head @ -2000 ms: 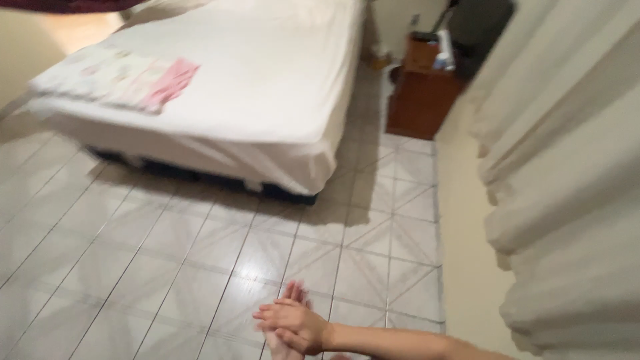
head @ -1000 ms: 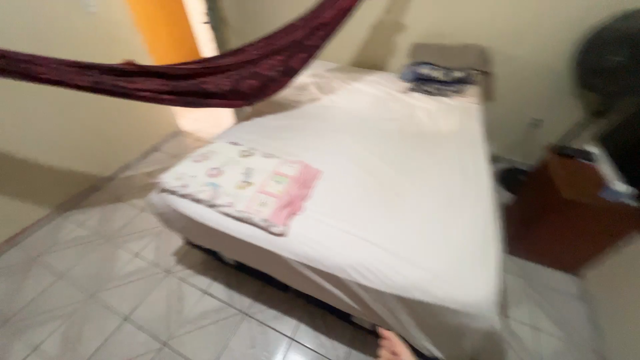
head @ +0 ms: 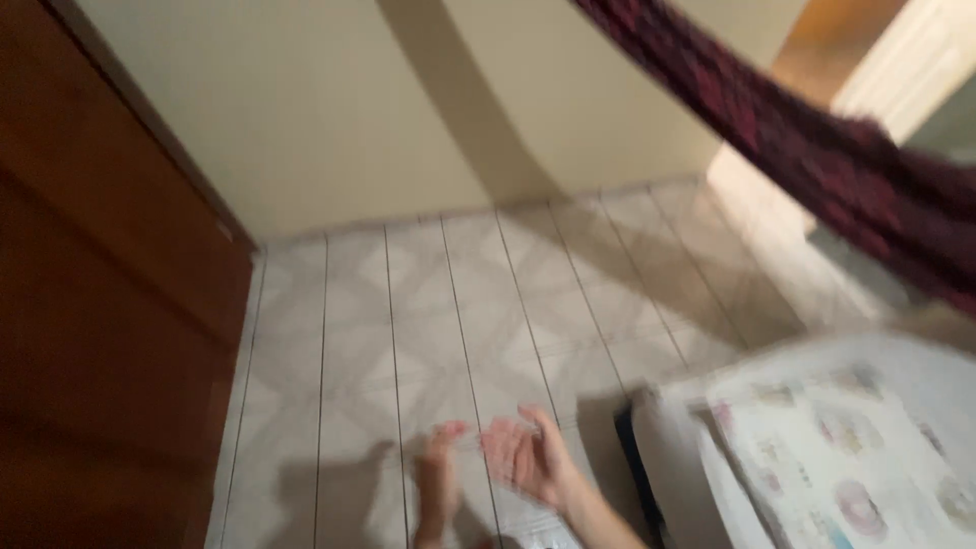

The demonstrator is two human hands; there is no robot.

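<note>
Low in the head view, my left hand (head: 438, 469) is raised above the tiled floor (head: 366, 328), blurred, with nothing seen in it. Just to its right is my right hand (head: 530, 457), palm turned up and inward, fingers apart and holding nothing. A small gap shows between the two hands. The bed (head: 679, 473) with a white sheet is nearest to my right hand, and a folded printed cloth (head: 831, 450) lies on it.
A brown wooden door or cabinet (head: 114, 290) stands along the left side. A dark red patterned hammock (head: 762, 130) hangs across the upper right, in front of a doorway (head: 862, 61). A pale wall (head: 305, 114) rises behind the floor.
The view has swung far to the left, from the bed and bedside cabinet to the wall and the brown wooden panel. My hands, together two seconds ago, are now apart.
</note>
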